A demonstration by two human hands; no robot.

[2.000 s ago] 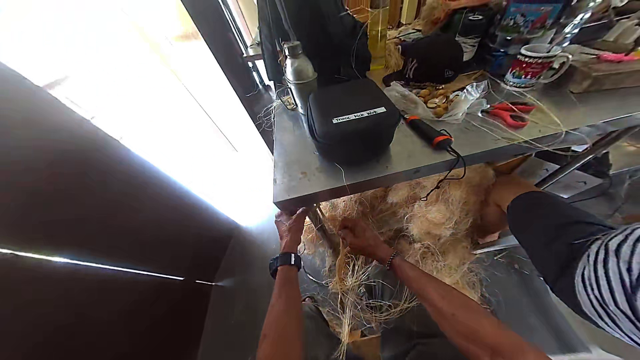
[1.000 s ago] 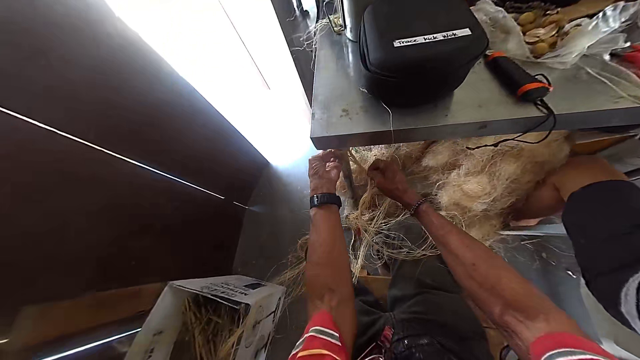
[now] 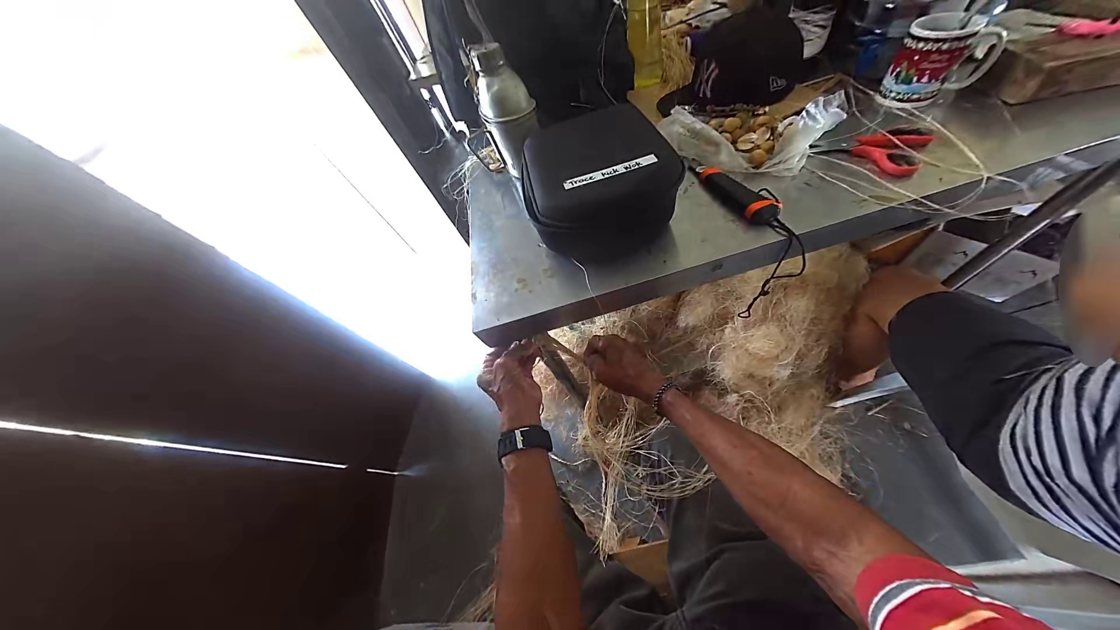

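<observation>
My left hand (image 3: 512, 381), with a dark watch on the wrist, is closed at the underside of the metal table's near left corner. My right hand (image 3: 623, 366), with a bead bracelet, grips a strand of pale plant fiber (image 3: 567, 349) that runs left toward my left hand. Loose fiber ends (image 3: 612, 472) hang below my right hand. Beside my hands a dark slanting bar (image 3: 564, 378), perhaps a table leg, runs down from the table. What my left fingers hold is partly hidden, but the strand reaches them. A large tangled heap of fiber (image 3: 770, 350) lies under the table edge.
On the metal table (image 3: 525, 297) are a black zip case (image 3: 604, 184), a metal bottle (image 3: 506, 105), an orange-and-black handled tool (image 3: 739, 194), a bag of shells or nuts (image 3: 752, 136), red-handled scissors (image 3: 888, 153), a cap (image 3: 744, 61) and a mug (image 3: 936, 61). Another person (image 3: 980, 394) sits at right.
The view has swung back up from the lower one a second ago, which showed a cardboard box at bottom left. Both hands stay near the table corner.
</observation>
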